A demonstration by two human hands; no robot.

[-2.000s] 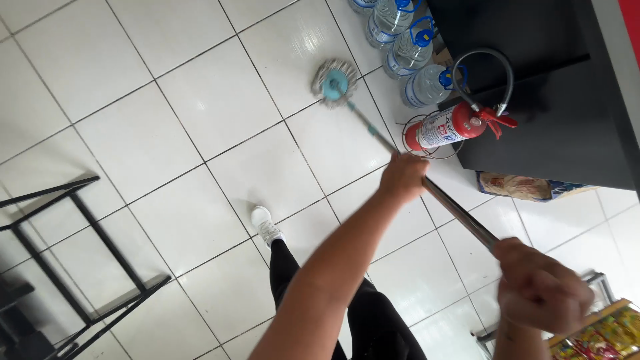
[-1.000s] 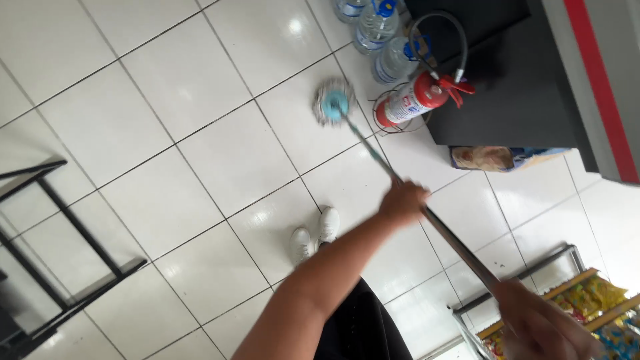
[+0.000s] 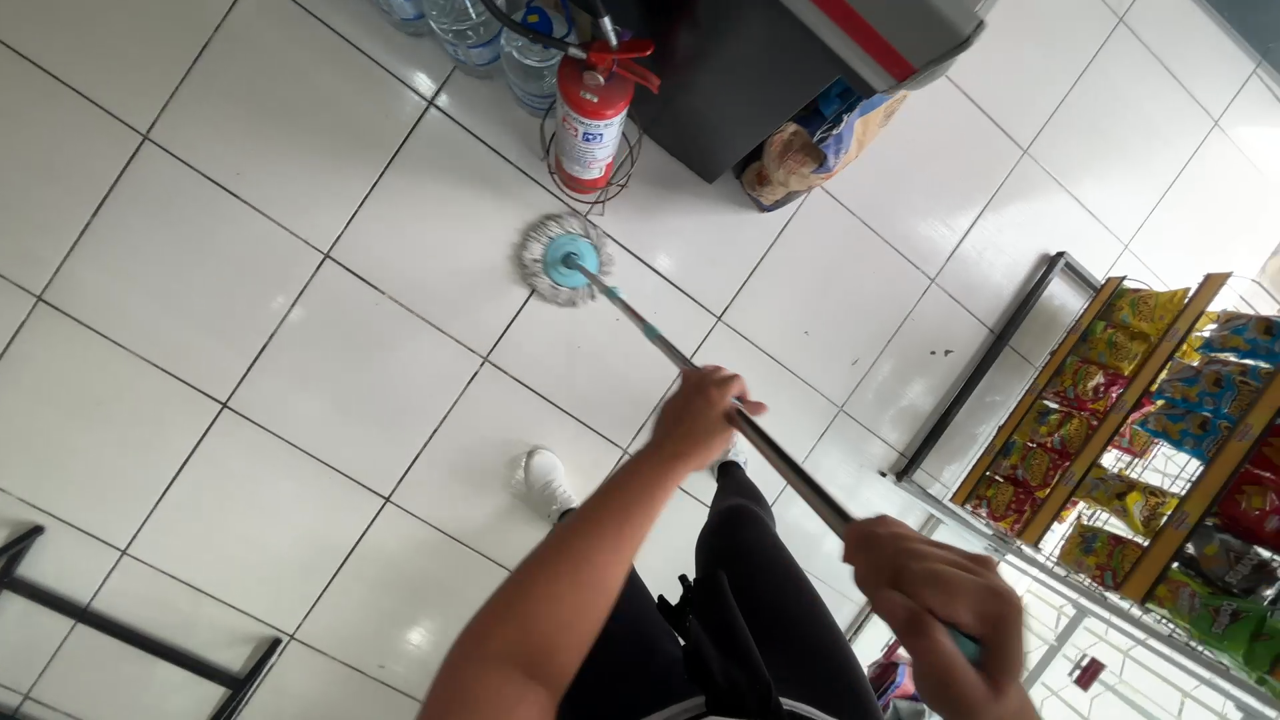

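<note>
A round spin mop head (image 3: 570, 258) with grey-white strands and a light blue disc lies on the tiled floor. Its metal handle (image 3: 790, 470) slants down to the right toward me. My left hand (image 3: 705, 415) grips the handle around its middle. Near the top end, my right hand (image 3: 935, 590) is closed around it, with a bit of teal grip showing between the fingers. Just above the mop head stands a red fire extinguisher (image 3: 592, 125) in a wire stand.
Large water bottles (image 3: 465, 35) stand beside a dark counter (image 3: 690, 90). A bag (image 3: 800, 150) sits at the counter's base. At the right is a rack of snack bags (image 3: 1085, 385) with a metal frame. A black metal frame (image 3: 130, 640) is at the lower left. My white shoes (image 3: 547, 483) are below the mop.
The view has shifted toward the snack rack. My feet, together one second ago, are now apart. The mop head is now just below the extinguisher; before, it was beside it. Both hands keep hold of the handle.
</note>
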